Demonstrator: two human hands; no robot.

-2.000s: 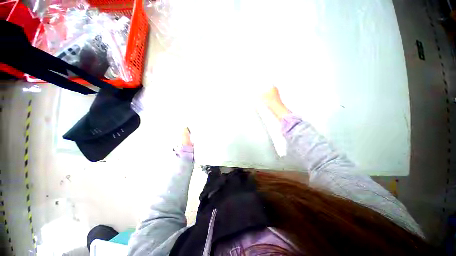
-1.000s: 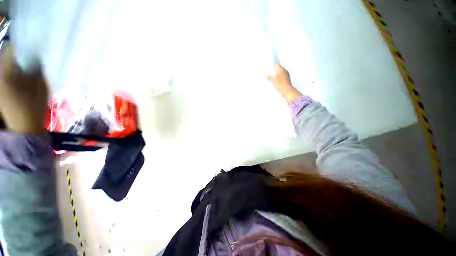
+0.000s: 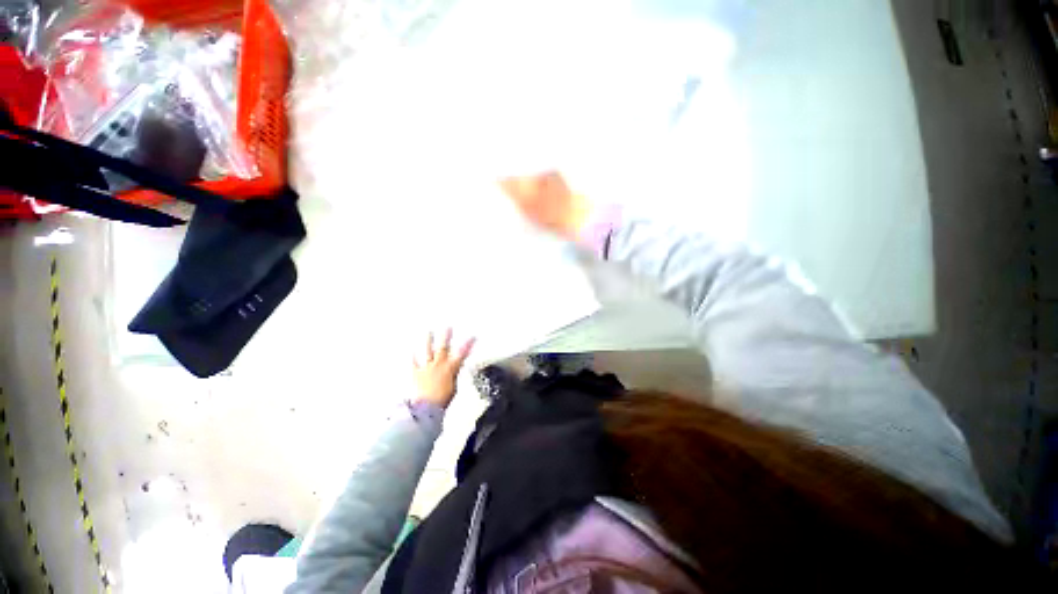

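A bright white sheet or poly bag (image 3: 464, 273), washed out by glare, lies flat in front of me, with one straight edge running near the table's front edge. I cannot tell which of the two it is. My left hand (image 3: 440, 369) rests palm down with fingers spread at its lower left, near my body. My right hand (image 3: 545, 202) is over the middle of the white surface, slightly blurred; whether its fingers hold anything is lost in the glare.
A red-orange basket (image 3: 269, 104) with crumpled clear film (image 3: 174, 87) stands at upper left. A black fabric item with straps (image 3: 226, 279) hangs below it. The pale table (image 3: 835, 174) extends right. Yellow-black floor tape (image 3: 70, 424) runs at left.
My left hand has come back from the far left to near my body. My right hand has moved left across the white surface. The camera view has shifted too.
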